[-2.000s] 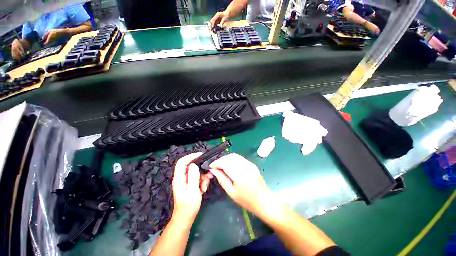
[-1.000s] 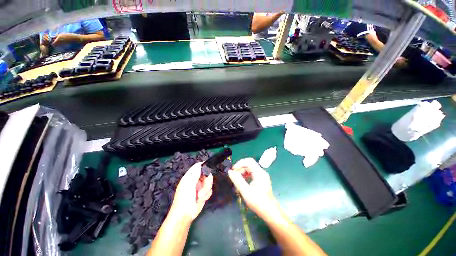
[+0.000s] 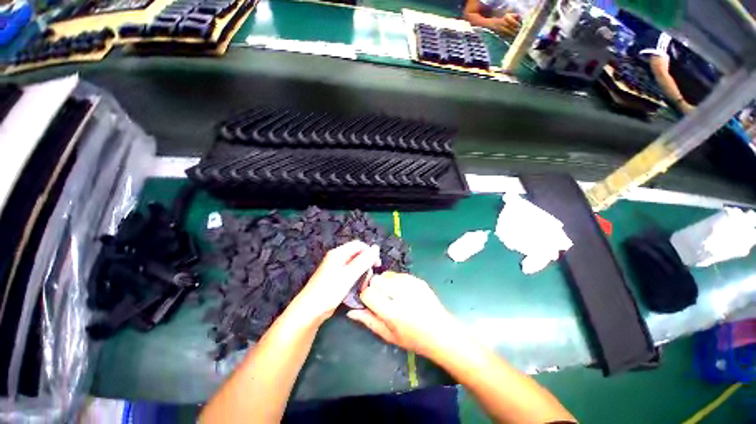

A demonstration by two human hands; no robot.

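My left hand (image 3: 338, 277) and my right hand (image 3: 404, 308) meet over the front right of a heap of small dark grey pads (image 3: 278, 257). Both hold a dark part (image 3: 356, 296) between their fingers; most of it is hidden by them. Behind the heap, a long black tray (image 3: 331, 197) holds two rows of slanted black parts (image 3: 331, 170). A tangled pile of longer, shiny black parts (image 3: 141, 273) lies left of the heap.
Right of my hands lie a small whitish item (image 3: 468, 246), crumpled white cloth (image 3: 532, 233), a long flat black tray (image 3: 593, 277), a dark soft lump (image 3: 661, 273) and a large whitish container (image 3: 705, 240). Plastic-wrapped sheets (image 3: 75, 240) stand left. People's arms show across the conveyor (image 3: 348, 91).
My hands have closed together around the part, which stuck out clearly before and is now mostly covered. The view has shifted, so the far-side workers and trays sit higher and further right.
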